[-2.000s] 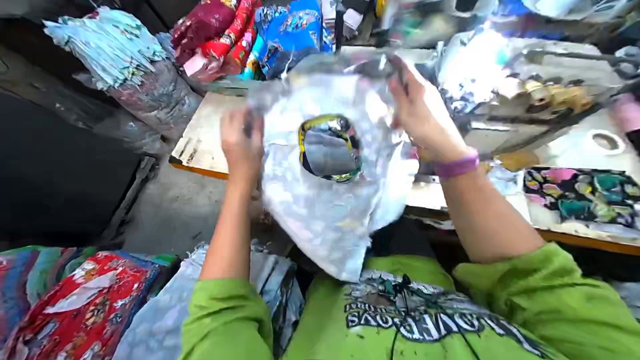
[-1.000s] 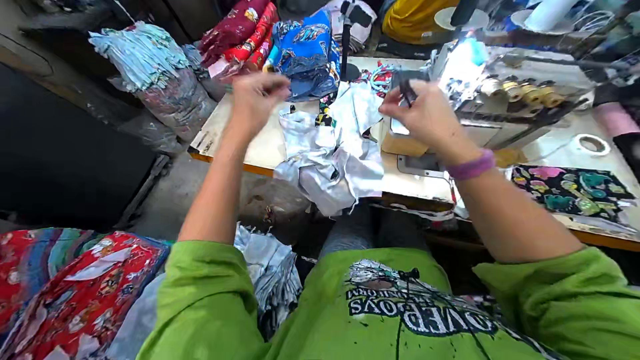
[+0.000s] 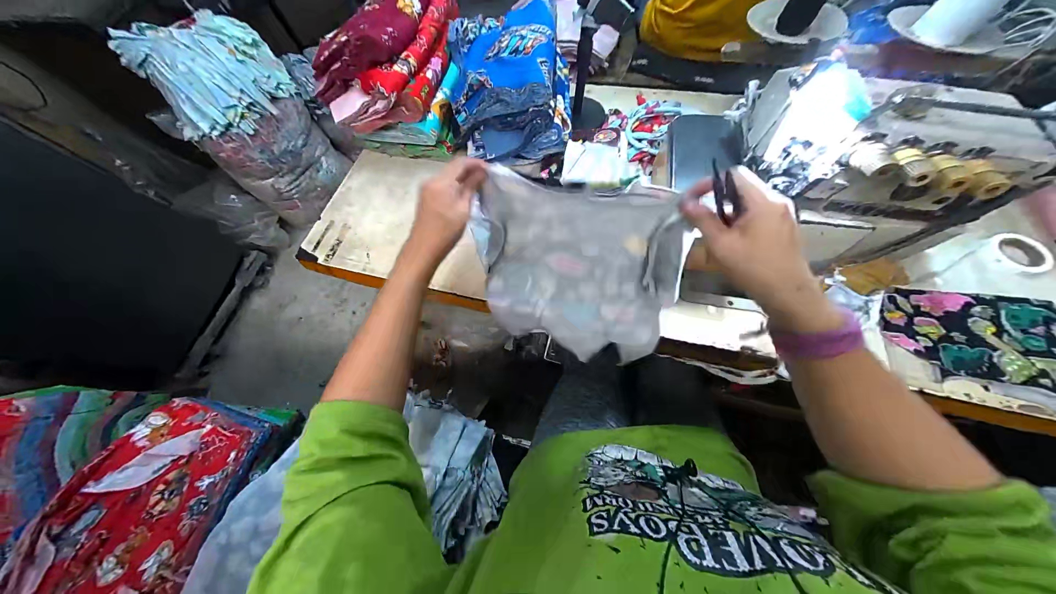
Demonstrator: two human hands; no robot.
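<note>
A pale grey, faintly printed fabric piece (image 3: 577,264) hangs stretched between my two hands over the front edge of the sewing table. My left hand (image 3: 450,202) pinches its upper left corner. At the upper right corner my right hand (image 3: 742,231) grips the cloth and also holds small dark thread snips (image 3: 725,194), their blades pointing up. To the right of that hand stands a sewing machine (image 3: 825,198) with several thread tension knobs. The lower edge of the cloth is uneven and blurred.
On the wooden tabletop (image 3: 379,198) lie folded blue garments (image 3: 511,82) and red printed fabric (image 3: 396,66). Black floral cloth (image 3: 973,334) and a white tape roll (image 3: 1023,252) are at right. A sack (image 3: 280,157) stands back left; red fabric (image 3: 157,487) lies front left.
One second ago the grey cloth lay crumpled on the table's edge, with both hands raised above it. Now both hands hold it up, spread out.
</note>
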